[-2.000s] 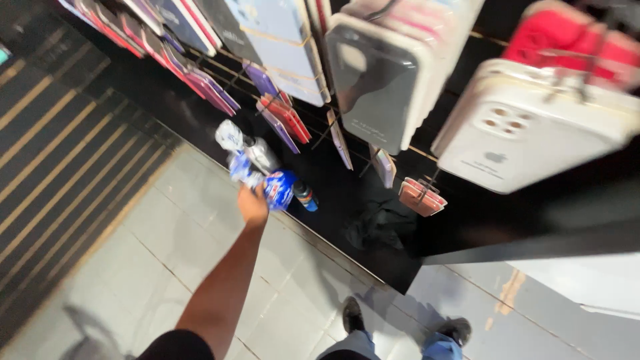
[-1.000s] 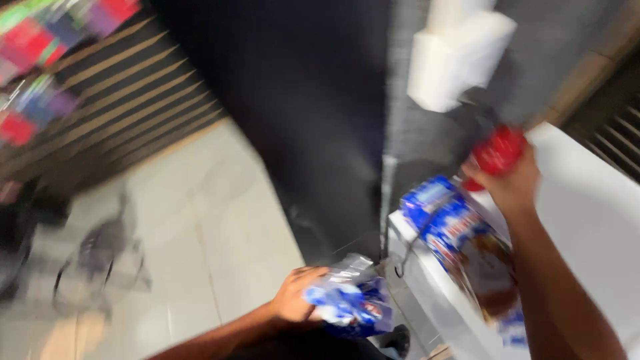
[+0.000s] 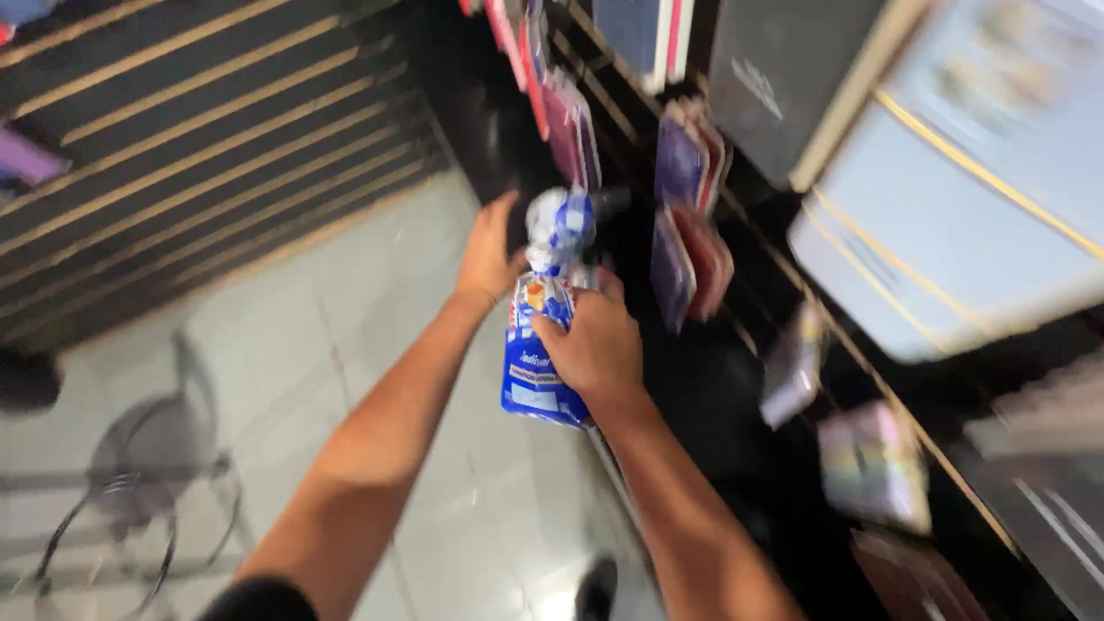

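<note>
My right hand (image 3: 595, 336) is closed around a blue and white plastic bag of packaged food (image 3: 543, 371), thumb across its front. The bag's twisted white and blue top points away from me, and its blue base bears writing. To the left of the bag's neck is my left hand (image 3: 492, 250), fingers spread and apart; whether its fingertips touch the plastic is unclear in the blur. A clear, shiny thing shows just behind the bag, partly hidden by my right hand.
Phone cases (image 3: 690, 233) hang from a black slatted display (image 3: 750, 414) on the right. More slatted panel (image 3: 216, 121) stands at upper left. A round stool or chair (image 3: 142, 466) with a curved metal frame is on the tiled floor (image 3: 345, 371) at lower left. A shoe (image 3: 597, 586) shows below.
The view has swung from a white surface back to the phone-case display. My right hand has let go of the red object it held and now grips the bag. My left hand has opened.
</note>
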